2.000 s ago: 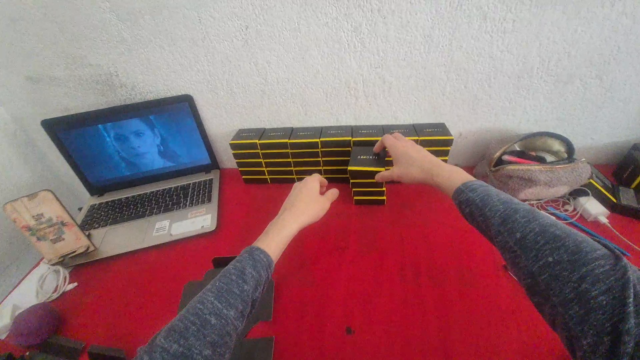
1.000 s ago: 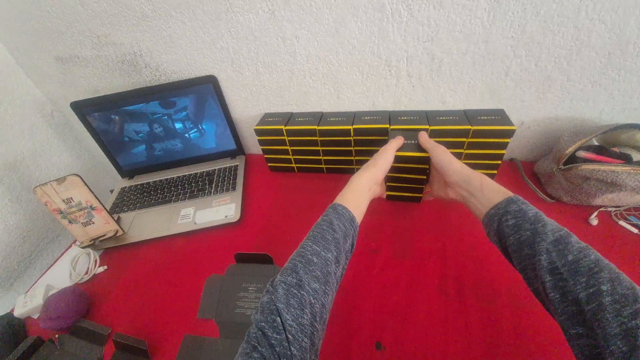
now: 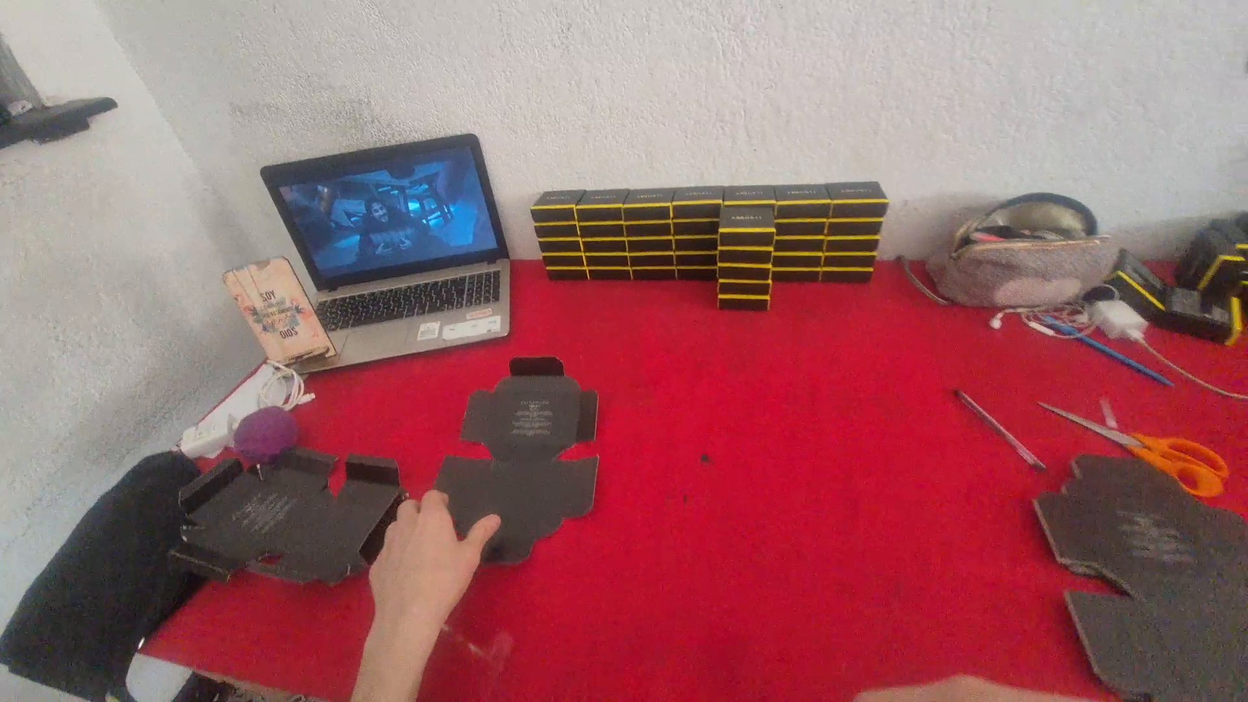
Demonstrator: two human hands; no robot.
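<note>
My left hand (image 3: 429, 556) rests at the lower left edge of a flat, unfolded black cardboard box blank (image 3: 522, 487), thumb spread over it; whether the fingers grip it cannot be told. Left of that hand lies a partly folded black cardboard blank (image 3: 292, 517). Of my right hand (image 3: 926, 690) only a blurred strip shows at the bottom edge, so what it holds is hidden. Against the wall stands a row of stacked black boxes with yellow edges (image 3: 653, 234), and one separate stack (image 3: 746, 258) stands in front of it. More flat black cardboard blanks (image 3: 1150, 556) lie at the right.
An open laptop (image 3: 409, 302) and a phone in a printed case (image 3: 283, 312) are at the left, near a purple ball (image 3: 265, 434) and white cable. Orange-handled scissors (image 3: 1175, 463), a pen (image 3: 999, 429), a fuzzy pouch (image 3: 1024, 263) and cables lie at the right.
Both hands have left the front stack of boxes, which stands on its own. My left hand has come down to the flat blank, and my right hand to the bottom edge. The view has shifted.
</note>
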